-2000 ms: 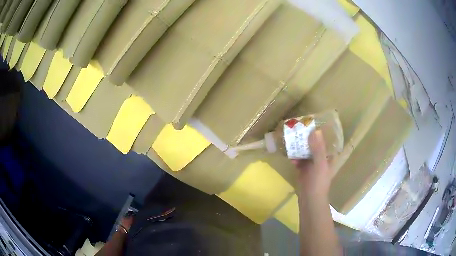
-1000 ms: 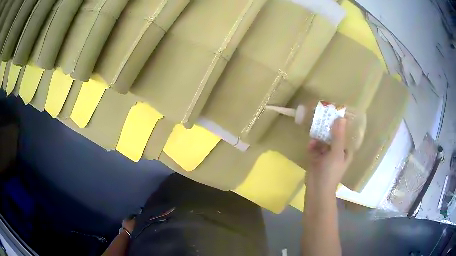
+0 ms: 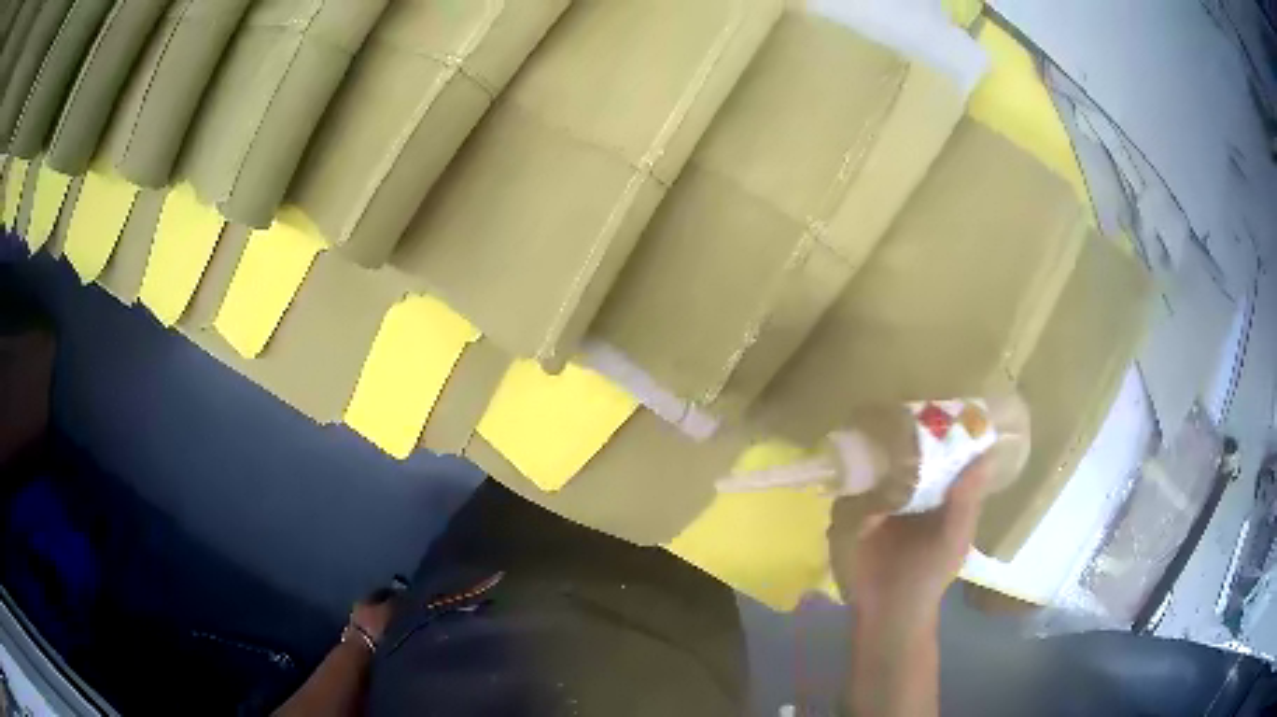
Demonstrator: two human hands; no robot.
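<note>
My right hand (image 3: 917, 546) is shut around a clear glue bottle (image 3: 952, 446) with a white label and red and orange diamonds. Its long pale nozzle (image 3: 777, 476) points left, over a yellow piece (image 3: 763, 539); whether it touches cannot be told. A thin glue line shows on the khaki panel (image 3: 728, 259) above it. Overlapping khaki panels curl at the left. My left hand (image 3: 370, 616), wearing a bracelet, is low at the left, small and dark, away from the panels; its grip cannot be told.
Yellow pieces (image 3: 409, 371) stick out in a stepped row along the near edge. A white sheet (image 3: 1078, 490) and crinkled clear plastic (image 3: 1155, 518) lie at the right. Dark floor (image 3: 266, 448) shows at the lower left.
The nozzle moved up along the panel's edge strip, then back down towards me, off the strip. My right hand and bottle are lower now. The view shifted slightly.
</note>
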